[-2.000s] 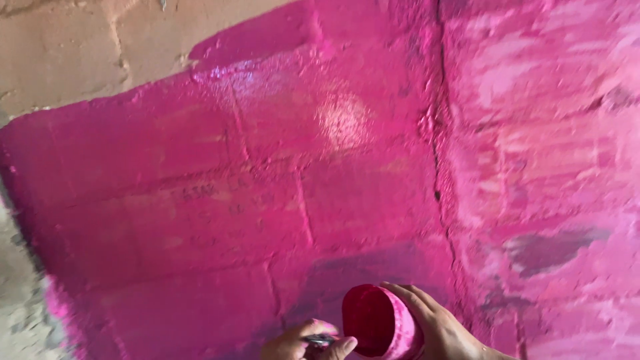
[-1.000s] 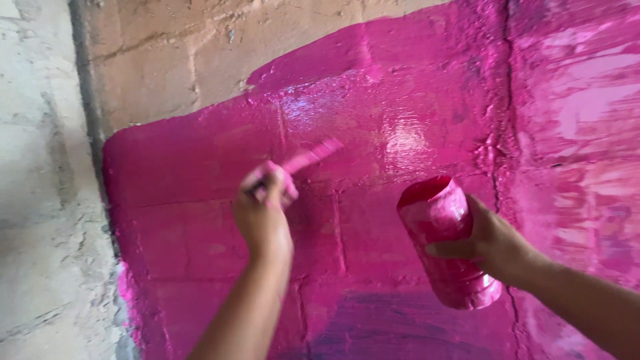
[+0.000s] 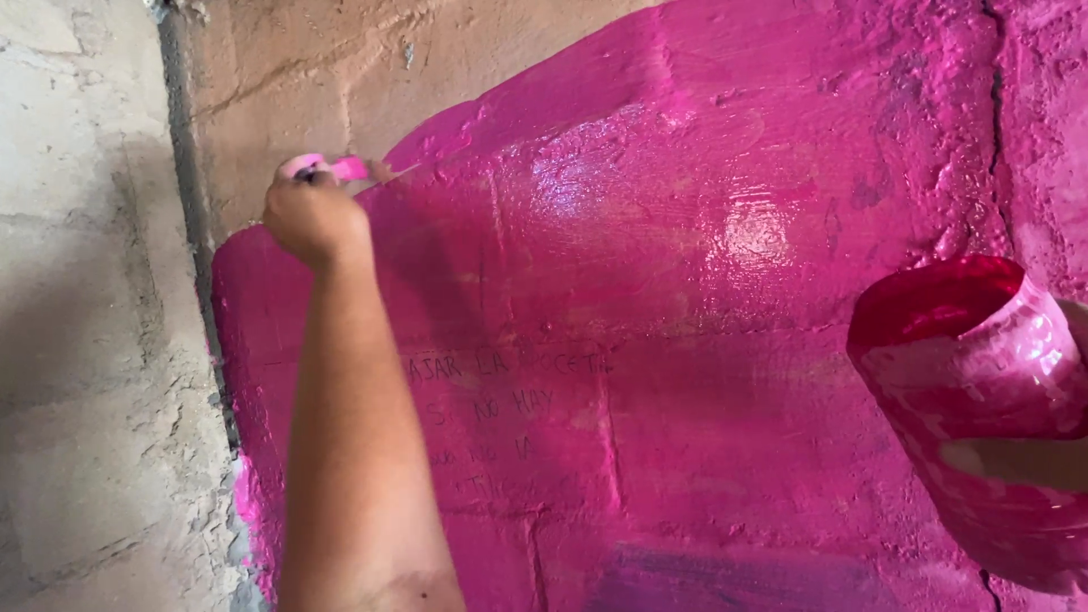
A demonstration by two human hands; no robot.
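Observation:
My left hand (image 3: pixel 314 212) is closed around a paintbrush (image 3: pixel 350 168) whose handle is smeared with pink paint. The brush's tip touches the wall at the upper edge of the magenta paint (image 3: pixel 680 408), beside the bare tan part. At the right edge, a tilted cylindrical container (image 3: pixel 960 365), coated in pink paint and with its mouth facing up, is held by my right hand (image 3: pixel 1045 463). Much of that hand is behind the container or out of view. The container's inside looks deep red-pink; how much paint it holds cannot be told.
Unpainted tan wall (image 3: pixel 280 76) lies above the magenta area. A rough grey block wall (image 3: pixel 76 340) meets it at a dark corner joint on the left. Faint handwriting shows through the paint at centre. A vertical crack (image 3: pixel 999 127) runs down the right side, and a purple patch (image 3: pixel 731 582) lies below.
My left hand with the brush has moved up and left to the paint's upper edge. Two seconds ago both hands were together at the container, low in view. The view has shifted.

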